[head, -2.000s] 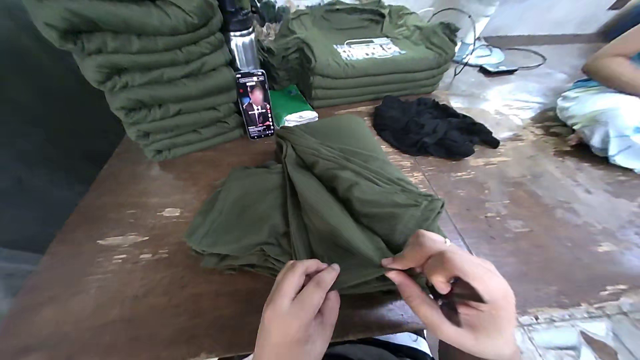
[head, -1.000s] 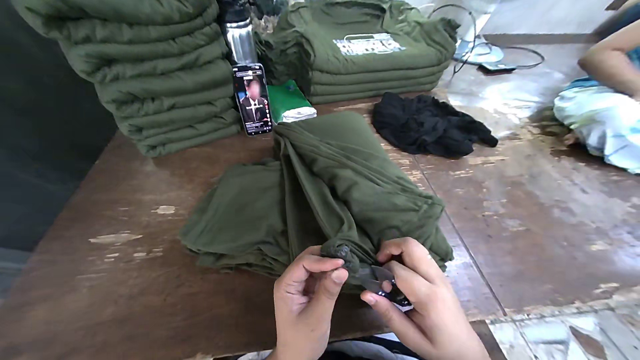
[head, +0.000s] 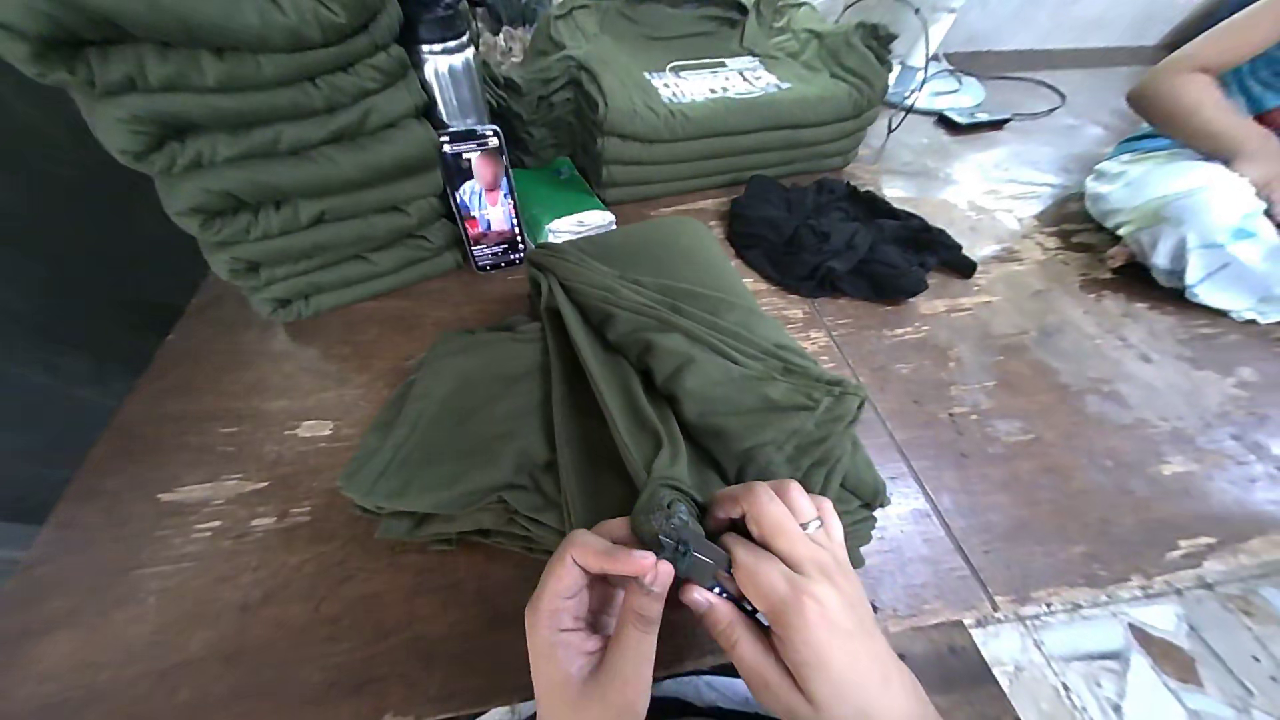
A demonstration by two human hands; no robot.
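A pile of dark green garments [head: 640,400] lies on the wooden table before me. My left hand [head: 600,610] pinches the edge of the top garment between thumb and fingertips. My right hand [head: 790,590], with a ring on one finger, holds a small dark tool with metal blades [head: 708,562], perhaps thread snippers; its exact kind is partly hidden by the fingers. The blades touch a gathered, darker stitched part of the garment [head: 668,512], right beside my left fingertips.
Tall stacks of folded green garments [head: 290,160] and printed green shirts [head: 720,120] stand behind. A phone [head: 485,200] leans near a metal bottle [head: 452,75] and a green packet [head: 560,200]. Black cloth [head: 840,238] lies right of centre. Another person's arm [head: 1205,100] is at the right.
Two seconds ago both hands held the cloth edge flat and apart. The garment's edge is now gathered up between them, and the small tool has come against it.
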